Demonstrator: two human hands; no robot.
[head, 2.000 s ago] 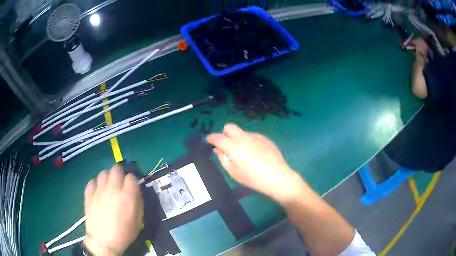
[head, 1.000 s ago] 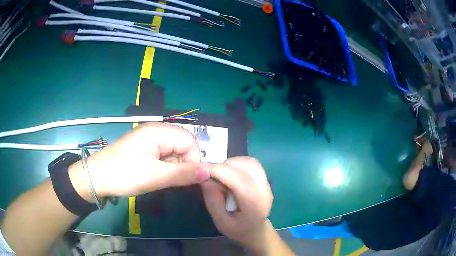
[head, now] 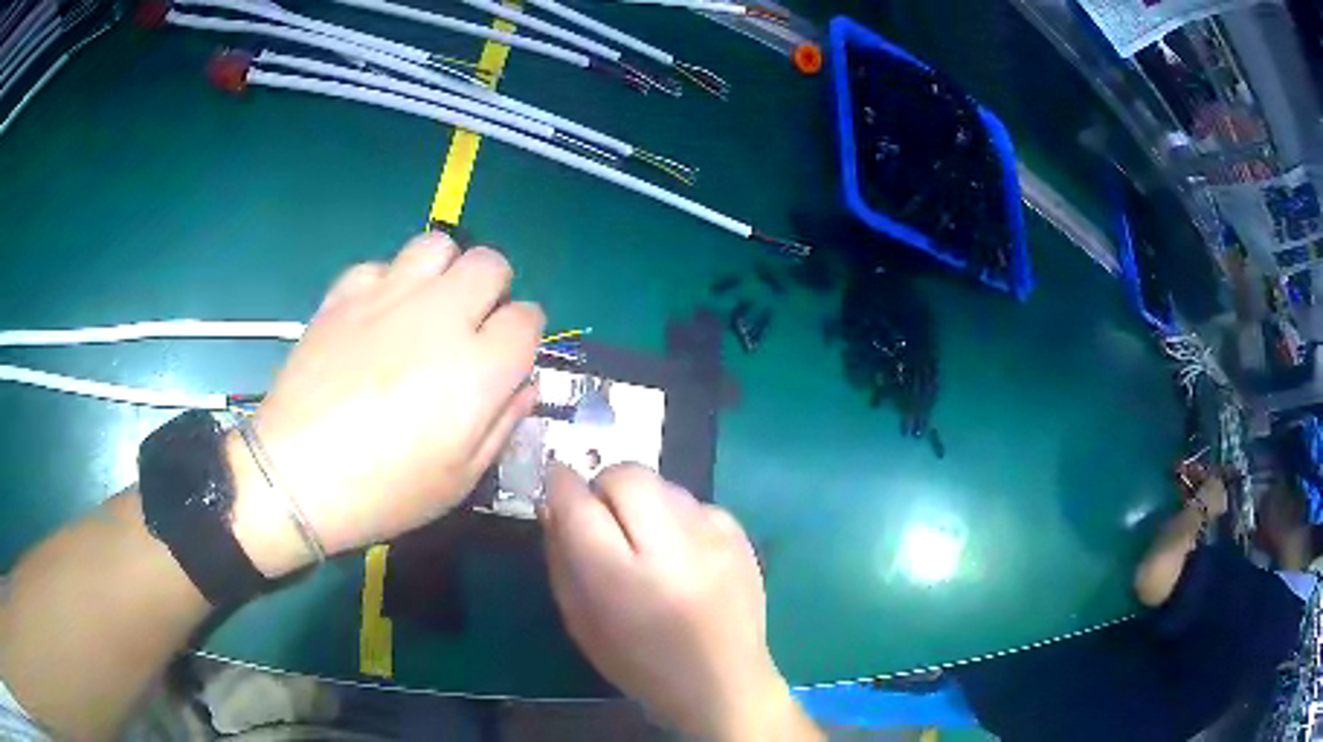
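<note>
A pale work guide card [head: 634, 423] with dark and metallic markings lies on the mat, framed by black tape [head: 697, 413]. My left hand [head: 406, 392] is over the card's left side, fingers curled down. A white cable [head: 189, 331] runs under it, and thin coloured wires [head: 566, 344] show beyond its fingers. A second white cable [head: 131, 386] reaches my left wrist. My right hand [head: 660, 580] is at the card's lower edge, thumb and finger pinched close together. What either hand holds is hidden.
White cables [head: 508, 134] with red connectors [head: 229, 70] lie at upper left across yellow tape [head: 457, 174]. A blue tray [head: 936, 167] of black pieces, loose black pieces [head: 888, 348] and an orange cap [head: 808, 58] are beyond. Another person's arm [head: 1183, 536] is at right.
My hands, together over the card a second ago, are now apart. My left hand has moved up over the cable; my right hand is slightly lower. The white piece at my right hand no longer shows.
</note>
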